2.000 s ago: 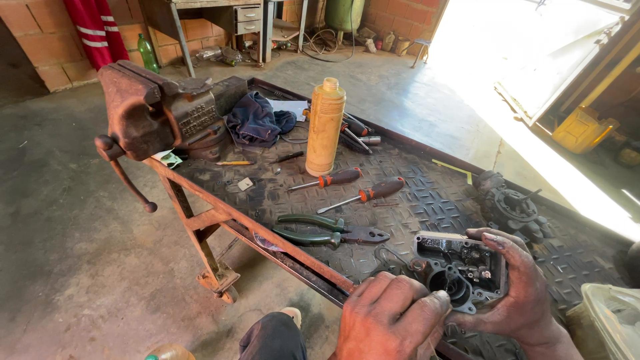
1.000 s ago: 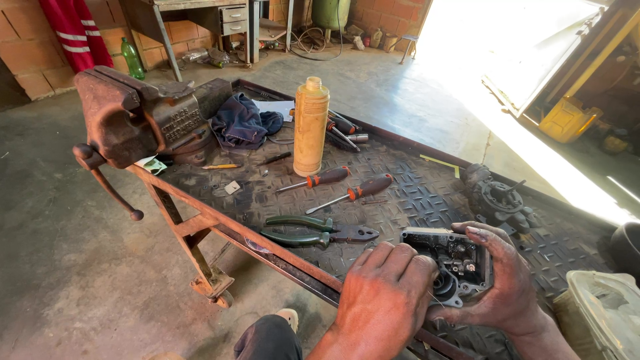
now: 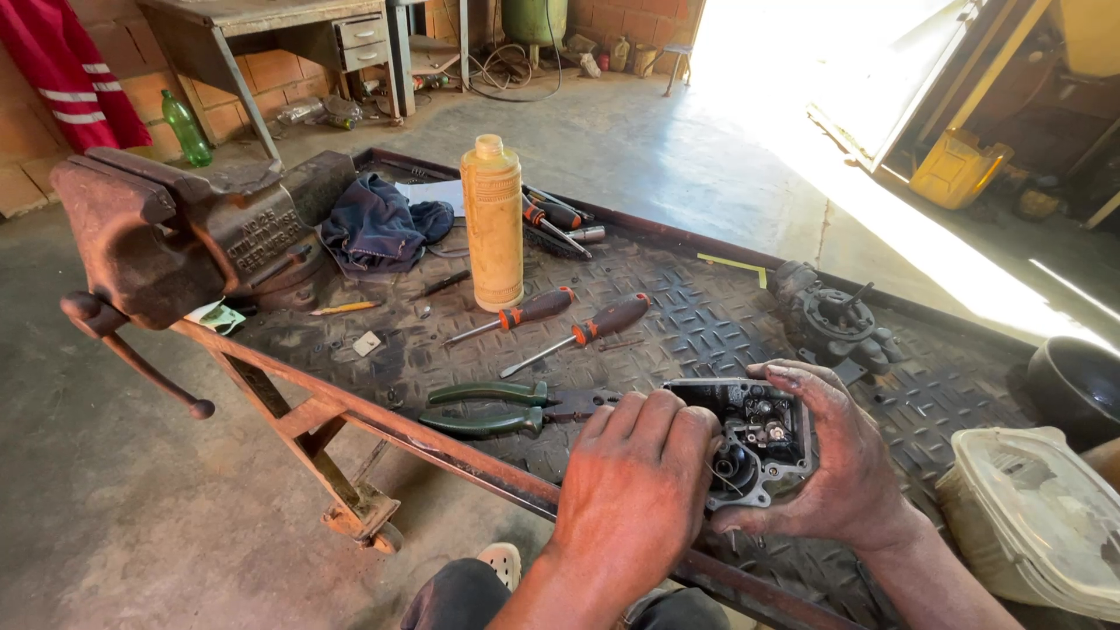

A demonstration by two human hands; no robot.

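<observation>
A small metal housing with a round bore, maybe a carburetor part (image 3: 775, 468), is held over the bench's near edge. My right hand (image 3: 836, 455) grips its right side, fingers on top and thumb below. The curled fingers of my left hand (image 3: 637, 472) are at its left side by the bore; their tips are partly hidden, and a thin curved wire shows beside them. Green-handled pliers (image 3: 490, 409) lie just left, their jaw tips hidden by my left hand. Behind them are two screwdrivers with dark and orange handles (image 3: 614, 318) (image 3: 541, 308).
A rusty bench vise (image 3: 219, 232) stands left on the diamond-plate bench (image 3: 665, 271). Behind are a dark cloth (image 3: 378, 226), a yellowish plastic bottle (image 3: 493, 223) and more tools. At right are an oily metal part (image 3: 831, 319), a black bowl (image 3: 1081, 385) and a lidded plastic tub (image 3: 1032, 516).
My left hand has moved up beside the housing and now covers the tips of the pliers' jaws, which showed in both earlier frames. My right hand keeps its hold. The view has shifted slightly.
</observation>
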